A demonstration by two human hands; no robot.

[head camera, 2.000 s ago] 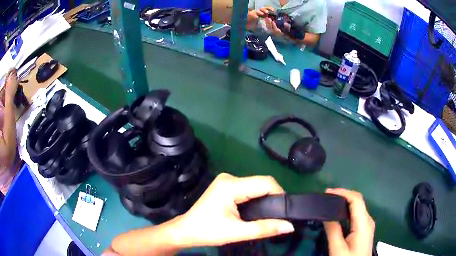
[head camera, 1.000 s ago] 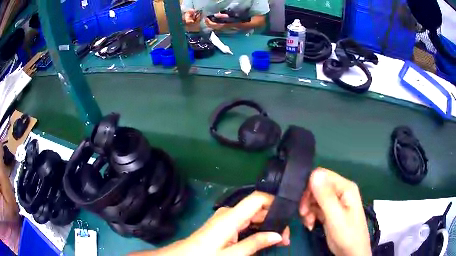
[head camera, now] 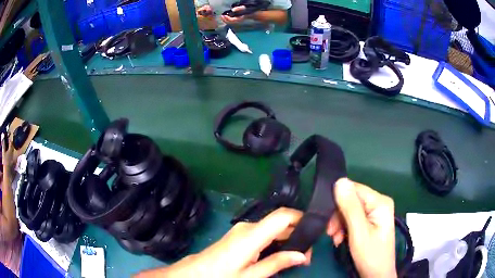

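Black headphones with a wide headband (head camera: 324,179) are held low in the centre of the head view, the band tilted and facing up. My left hand (head camera: 260,244) grips the lower left end of the band, thumb below it. My right hand (head camera: 366,222) holds the band's right side with thumb and fingers. An ear cup (head camera: 283,187) shows inside the arc; the other cup is not clear behind my hands. More black parts lie under and beside my right hand, partly hidden.
A tall headphone stack (head camera: 146,201) stands left, a smaller pile (head camera: 46,201) farther left. Single headphones (head camera: 263,136) and a folded unit (head camera: 436,163) lie on the green belt. A spray can (head camera: 320,42) and blue cups (head camera: 282,58) stand on the far ledge. A person's hands show beyond.
The held headband has turned from level to steeply tilted, and its arc has opened to view since a second ago. The view has swung right. The belt headphones have shifted slightly left in view.
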